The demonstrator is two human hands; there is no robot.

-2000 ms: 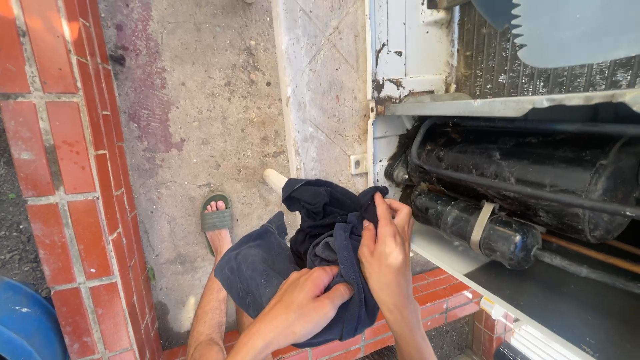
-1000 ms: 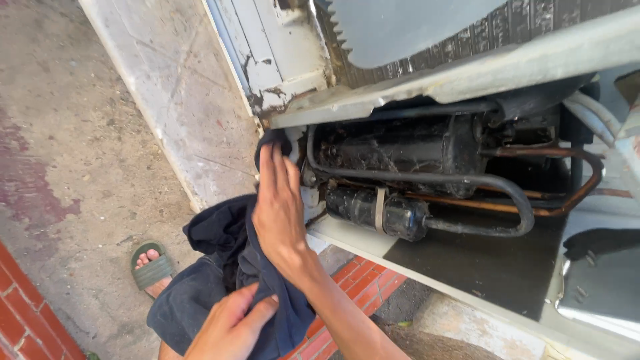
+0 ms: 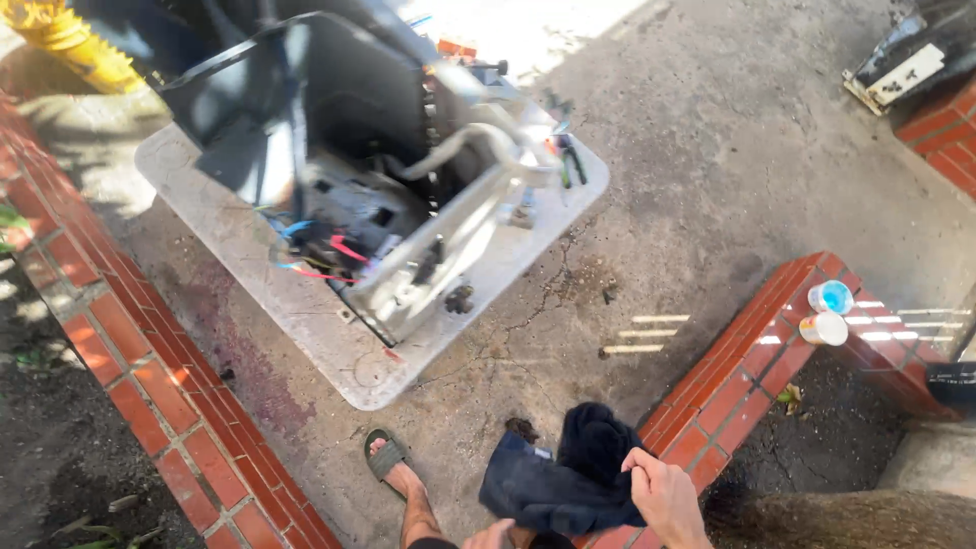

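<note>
A dark navy cloth (image 3: 564, 480) hangs bunched at the bottom centre, above the concrete floor. My right hand (image 3: 662, 492) pinches the cloth's right edge between thumb and fingers. At the bottom edge my left hand (image 3: 490, 535) is partly cut off, just below the cloth's lower left side; whether it grips anything cannot be told. Farther off, an opened appliance housing with loose coloured wires (image 3: 343, 248) stands on a pale plastic table (image 3: 374, 385), blurred in part. Pliers (image 3: 572, 162) lie near that table's right corner.
Low red brick walls (image 3: 175, 389) run along the left and the lower right (image 3: 717, 404). Two small tubs, one with blue contents (image 3: 830, 297) and one whitish (image 3: 823, 329), sit on the right wall. A yellow corrugated hose (image 3: 84, 46) is at the upper left. My sandalled foot (image 3: 390, 461) stands on concrete.
The view has swung away from the black compressor compartment. My right hand, earlier pressing cloth at the compartment's edge, now holds the cloth over the floor by the brick wall.
</note>
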